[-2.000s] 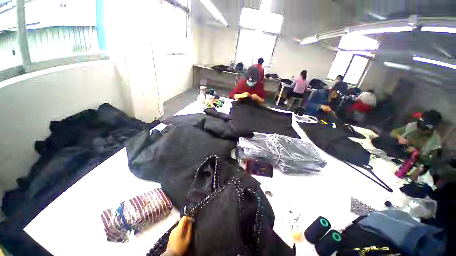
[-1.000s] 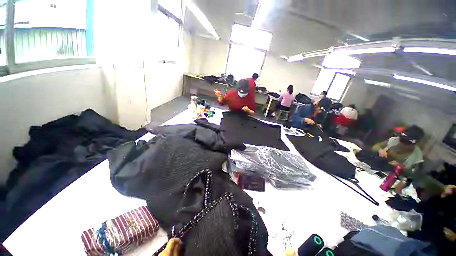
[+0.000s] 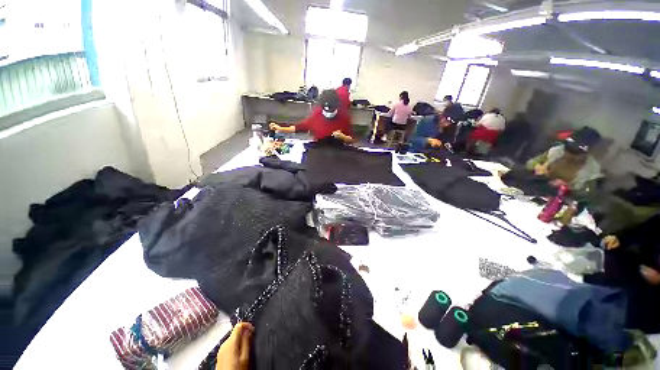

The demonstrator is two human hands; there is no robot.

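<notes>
A black-grey textured garment (image 3: 224, 224) lies across the white table and runs down to the bottom edge. A dark trim with pale specks (image 3: 278, 289) follows its edges and pocket-like shapes. My left hand (image 3: 236, 348) is at the bottom, cut off by the frame edge, with its fingers closed on the garment's trimmed edge. My right hand is not in view. No needle or thread can be made out.
A striped bundle (image 3: 165, 325) lies left of the garment. Beyond it are a phone (image 3: 349, 233) and a plastic-wrapped packet (image 3: 376, 209). Thread cones (image 3: 434, 309) and a black bag with denim (image 3: 561, 296) are at right. A person in red (image 3: 329, 124) sits opposite.
The view has shifted, so the table things sit further left. More of the trimmed front shows at the bottom. The person opposite has stretched an arm out towards the small items.
</notes>
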